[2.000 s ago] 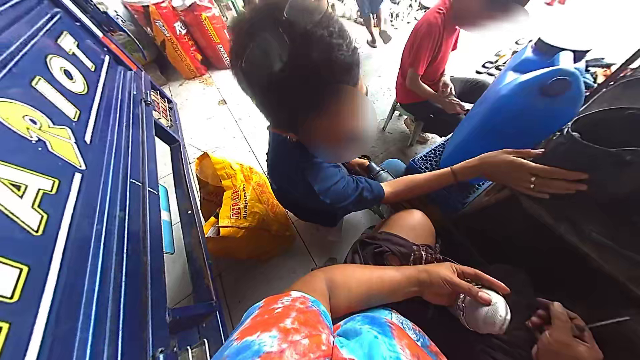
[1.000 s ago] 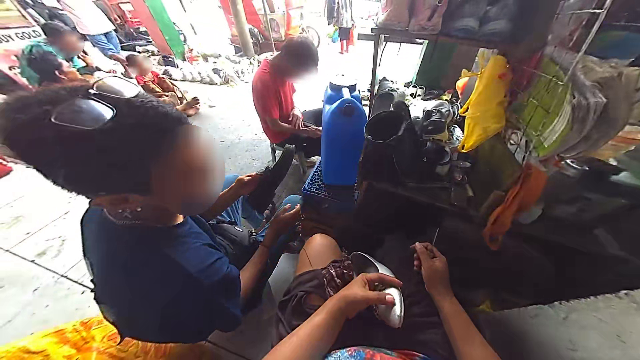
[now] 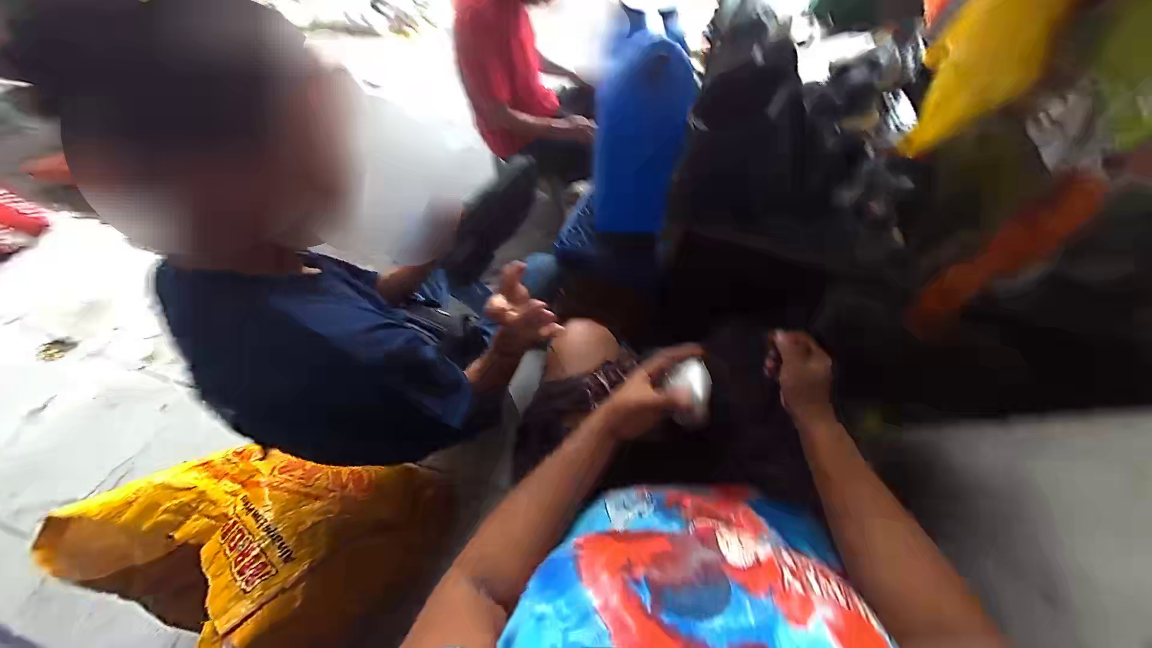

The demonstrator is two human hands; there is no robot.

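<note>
The frame is blurred. My left hand (image 3: pixel 650 394) holds a white rounded object (image 3: pixel 691 391), seemingly part of a shoe, above my lap. To the right of it, my right hand (image 3: pixel 799 367) is raised with its fingers curled; whether a thin tool is in it cannot be told now. Dark cloth covers my lap beneath both hands. Close on the left sits a person in a navy shirt (image 3: pixel 306 360), one of whose hands (image 3: pixel 520 310) is held out with spread fingers near my knee, beside a dark shoe (image 3: pixel 490 220).
A yellow sack (image 3: pixel 297 504) lies on the pale floor at lower left. Ahead stand a blue plastic jug (image 3: pixel 643 135) and dark boots (image 3: pixel 742 108). A person in red (image 3: pixel 504 81) sits behind. Yellow (image 3: pixel 990 63) and orange (image 3: pixel 1008 252) items hang at right.
The navy-shirted person's hand, which reached toward the dark container two seconds ago, is now near my knee. My left hand keeps the white object. The view has swung considerably.
</note>
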